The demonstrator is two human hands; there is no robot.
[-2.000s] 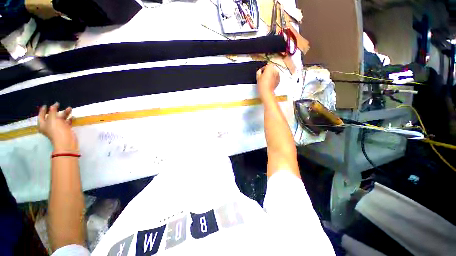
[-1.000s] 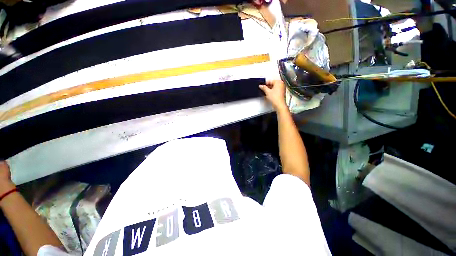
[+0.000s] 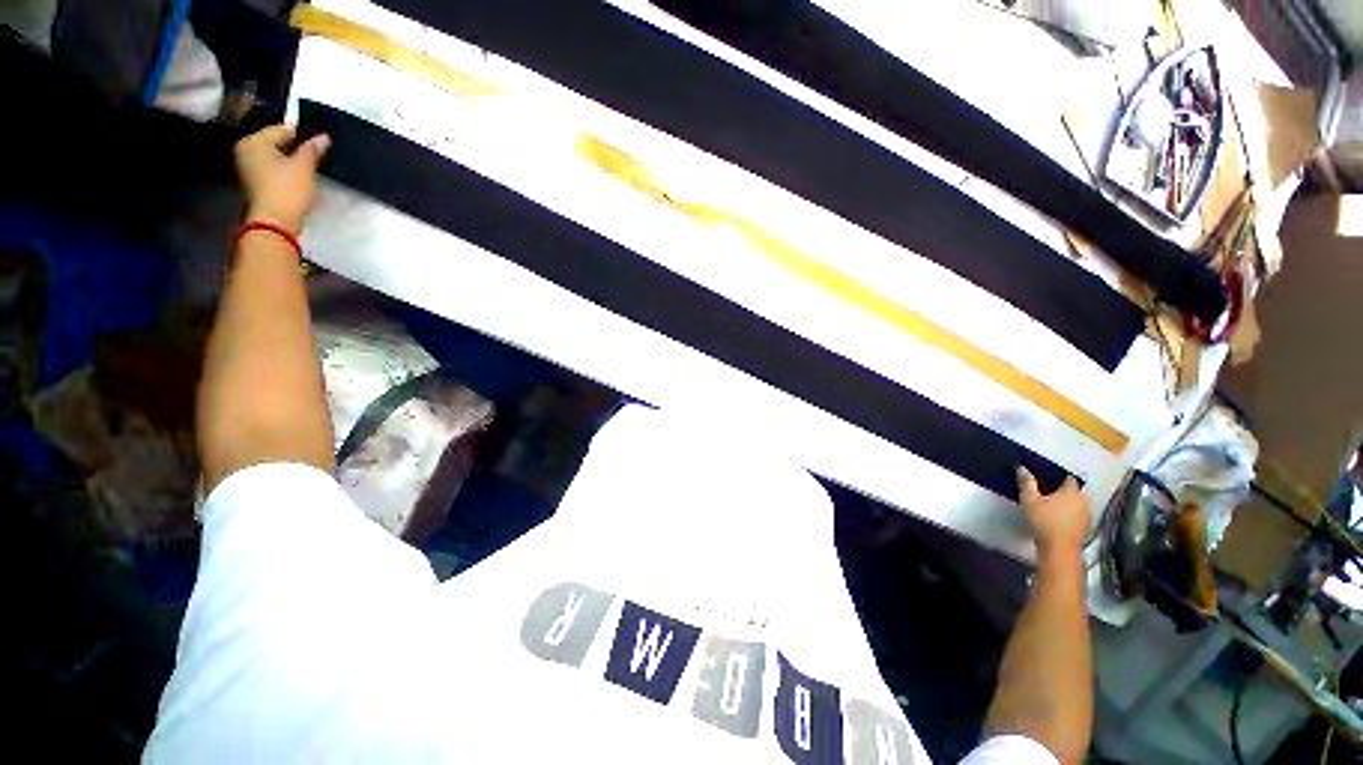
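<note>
A long black fabric strip [image 3: 658, 307] lies flat along the near side of the white-covered table [image 3: 493, 321]. My left hand [image 3: 280, 177] is at its left end, thumb and fingers at the strip's corner. My right hand [image 3: 1055, 508] is at its right end, fingertips on the end edge. A yellow-orange template strip [image 3: 860, 299] lies beyond it, roughly parallel, with a pale stretch partway along. Wider black strips [image 3: 897, 180] lie farther across the table.
The iron [image 3: 1158, 546] rests on a pale crumpled pad [image 3: 1214, 456] beside my right hand. Red-handled scissors [image 3: 1229, 307] and a tray of small tools [image 3: 1173, 135] are at the far right. A pale covered box [image 3: 404, 419] is below at left.
The view has turned towards the left end of the table. One black strip has come from the far strips to the near side of the template. My left hand now shows fully at its left end.
</note>
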